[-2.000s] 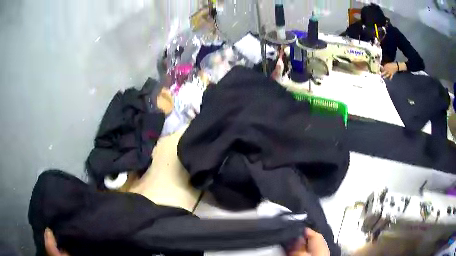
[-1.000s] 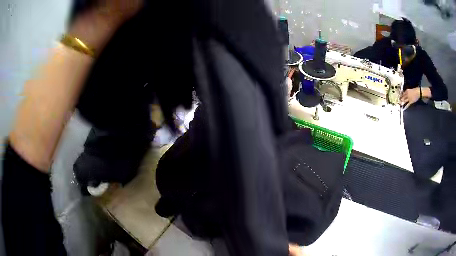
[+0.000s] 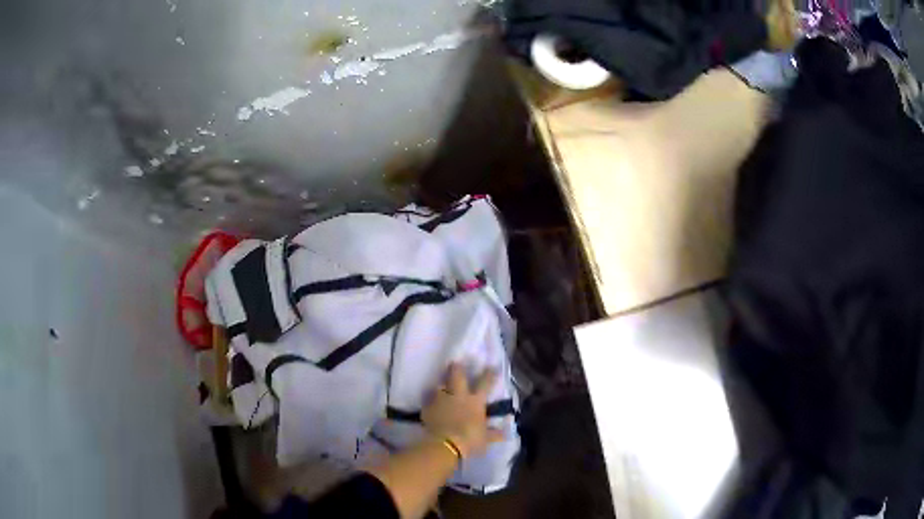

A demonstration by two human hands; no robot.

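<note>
A white-and-black patterned garment heap (image 3: 344, 304) lies low beside the wall, left of the tables. My left hand (image 3: 462, 411), with a gold bracelet at the wrist, rests palm down on the heap's lower right part. Its fingers are apart and I see no cloth gripped in them. My right hand is out of the picture. A large black garment pile (image 3: 831, 243) fills the right side, on the table, and hangs down towards the bottom edge.
A wooden board (image 3: 659, 193) and a white table top (image 3: 664, 405) meet right of the heap. A black cloth bundle (image 3: 659, 35) with a white roll (image 3: 567, 66) sits on the board. A red container rim (image 3: 193, 289) shows behind the heap. The peeling wall is at left.
The view has swung left and down to the patterned heap. My left hand, raised by black cloth before, is now low on the heap. The sewing machines and other worker are out of view.
</note>
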